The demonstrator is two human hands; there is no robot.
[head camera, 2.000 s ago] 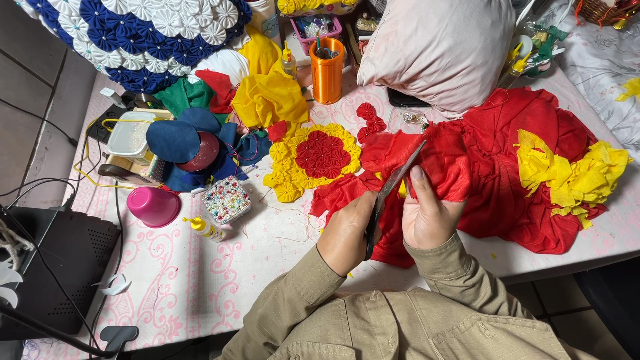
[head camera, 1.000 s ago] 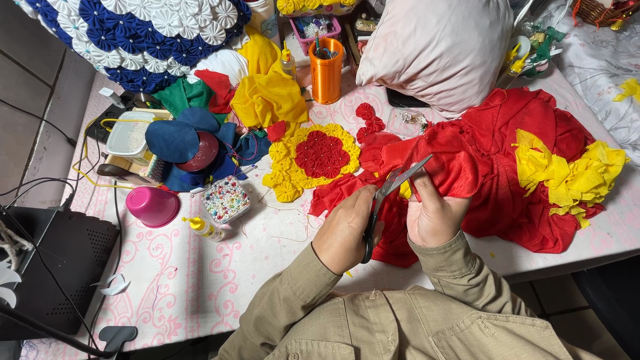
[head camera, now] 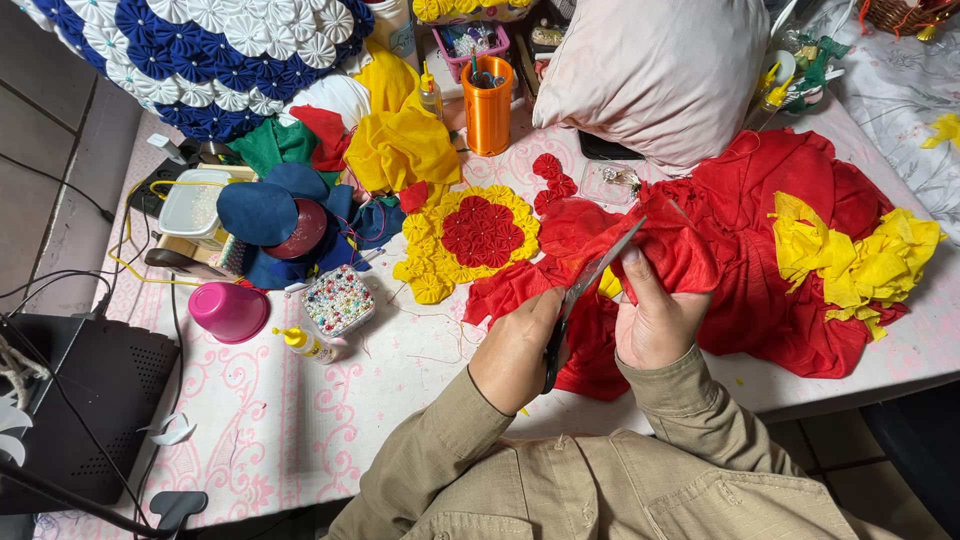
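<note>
My left hand point(head camera: 517, 349) grips the black handles of a pair of scissors point(head camera: 602, 262), whose blades point up and right to the edge of the red fabric. My right hand point(head camera: 660, 315) holds a fold of that red fabric point(head camera: 772, 300), thumb on top, close beside the blades. The rest of the cloth lies bunched around and beyond both hands. Crumpled yellow fabric pieces point(head camera: 862, 259) rest on it at the right. Left of the scissors lies a flower of yellow and red fabric yo-yos point(head camera: 482, 234), with a few red yo-yos point(head camera: 553, 182) near it.
A box of beads point(head camera: 339, 301), a small yellow-capped bottle point(head camera: 305, 345) and a pink cup point(head camera: 229, 311) stand at the left. Behind are an orange holder point(head camera: 487, 109), a pale cushion point(head camera: 660, 75) and blue fabric circles point(head camera: 257, 212). A black device point(head camera: 97, 405) occupies the left edge.
The scissor blades, seen apart a second ago, now look closer together. The red fabric at my right hand has shifted a little, and both hands remain in about the same place.
</note>
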